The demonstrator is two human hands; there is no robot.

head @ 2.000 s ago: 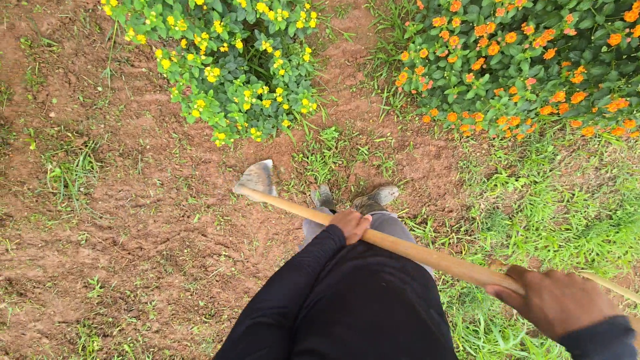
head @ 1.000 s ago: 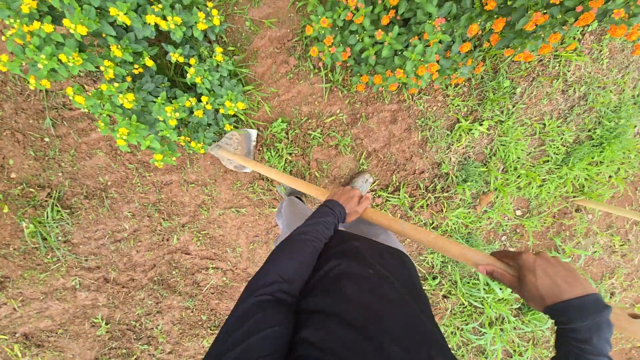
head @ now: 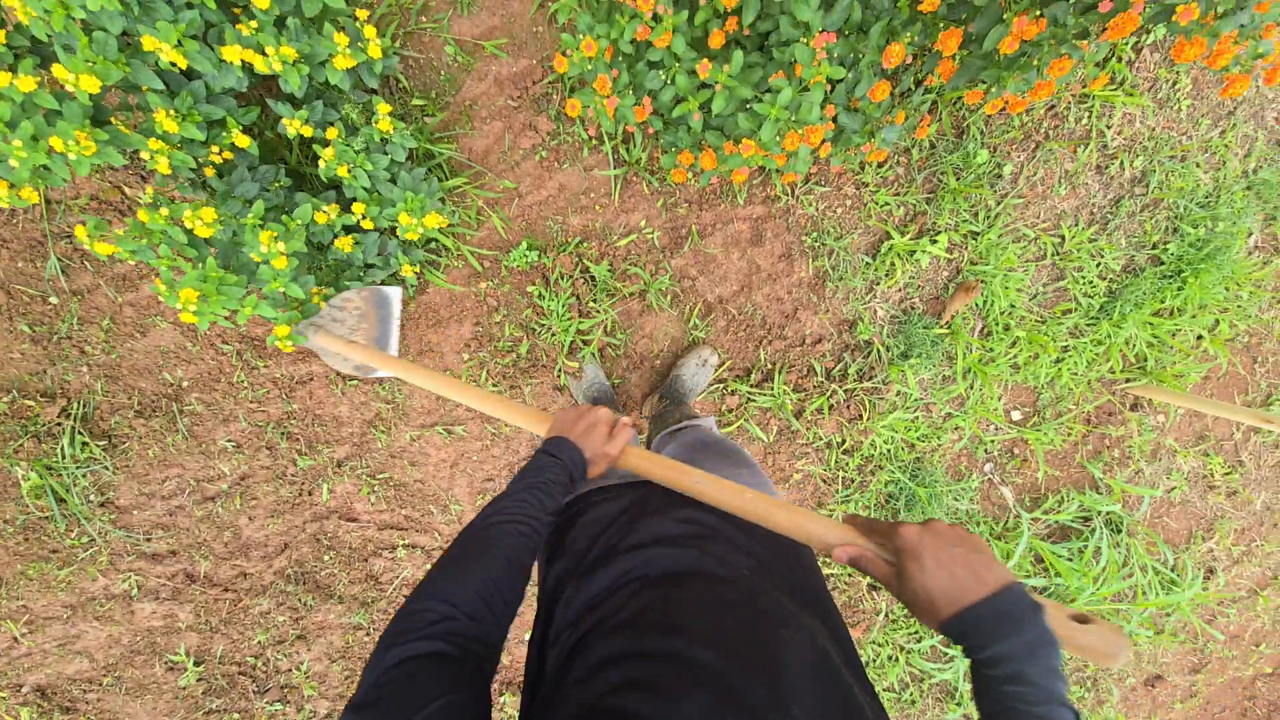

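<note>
A hoe with a long wooden handle [head: 730, 492] lies slantwise across the front of my body. Its metal blade [head: 360, 325] is at the left, just off the red soil or on it, beside the lower edge of the yellow-flowered shrub [head: 270, 190]. My left hand [head: 592, 438] is closed around the middle of the handle. Toward the butt end, at the lower right, my right hand [head: 925, 565] grips the same handle, and the rounded end with a hole sticks out past my sleeve.
An orange-flowered shrub [head: 780, 90] grows at the top right. My muddy boots [head: 685, 380] stand on bare soil with weed tufts [head: 575, 300] in front. Green grass [head: 1100, 300] covers the right side, where a thin wooden stick [head: 1205, 404] lies. A brown dry leaf [head: 961, 300] rests nearby.
The view has shifted, and the yellow-flowered shrub stands farther left in it than two seconds ago. The blade is now at that shrub's lower edge. Both hands still hold the handle.
</note>
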